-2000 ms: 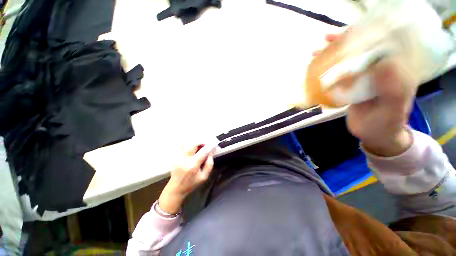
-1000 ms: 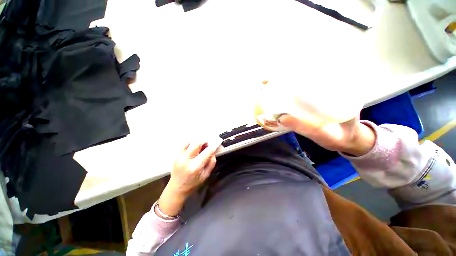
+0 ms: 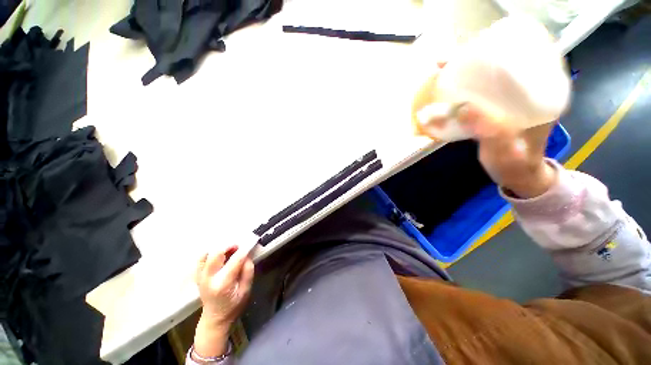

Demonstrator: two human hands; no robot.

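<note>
Two narrow black strips lie side by side along the table's front edge, with a thin pale gap between them. My left hand is at their near left end; its fingertips touch or nearly touch the strip ends, and something whitish shows there, too bright to tell whether it is held. My right hand is closed on a whitish, translucent container with an amber end. Hand and container are blurred, right of the strips' far end and by the table edge.
A large heap of black panels with short tabs covers the table's left side. A smaller black pile lies at the far side. A single black strip lies beyond the pair. A blue bin stands below the white table's edge.
The view has shifted. My right hand and the container have moved from over the strips to their right, leaving both strips uncovered. My left hand stays at the strips' left end.
</note>
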